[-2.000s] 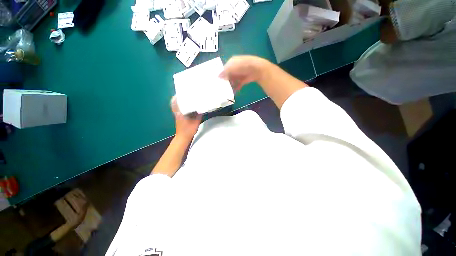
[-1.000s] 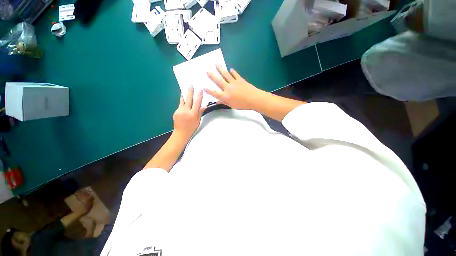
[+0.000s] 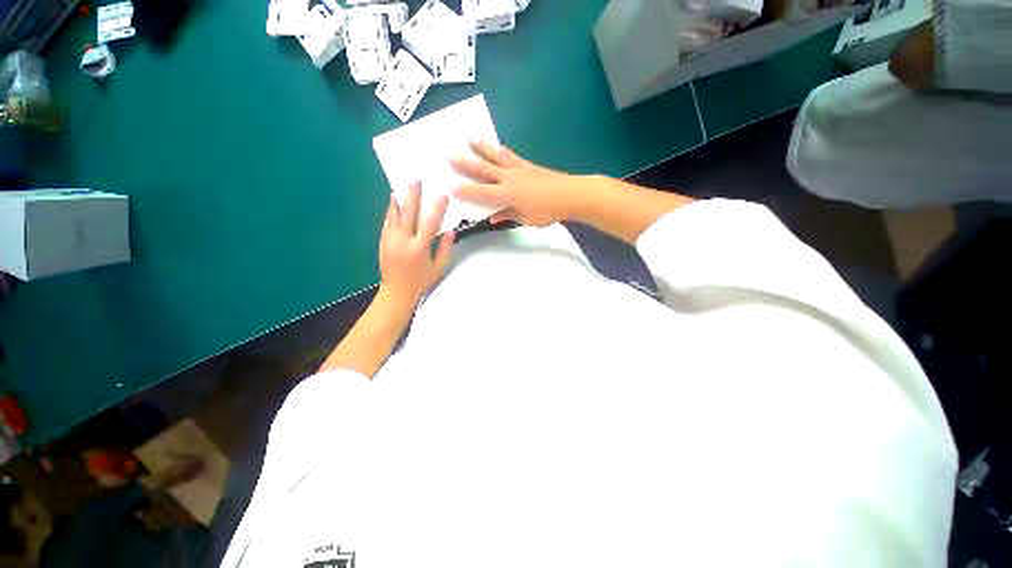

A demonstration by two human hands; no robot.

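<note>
A white carton (image 3: 431, 149) with its lid shut stands at the near edge of the green bench, right against my body. My left hand (image 3: 413, 250) lies on the lid's near left part, fingers extended and slightly apart. My right hand (image 3: 516, 189) lies on the lid's right part with its fingers spread. Both hands touch the carton but neither grips around it. The carton's near side is mostly hidden by my hands and shirt.
Small white printed pieces (image 3: 441, 42) lie heaped beyond the carton. A closed carton (image 3: 78, 233) stands at left. Open cartons (image 3: 644, 61) with bagged contents stand at right, beside a person's light sleeve (image 3: 877, 139). A clear plastic bag (image 3: 24, 83) lies far left. Another person is low at left.
Two seconds ago my hands held the carton tilted by its sides; now it is down at the bench edge with both palms on the lid. In the last second the hands have barely moved.
</note>
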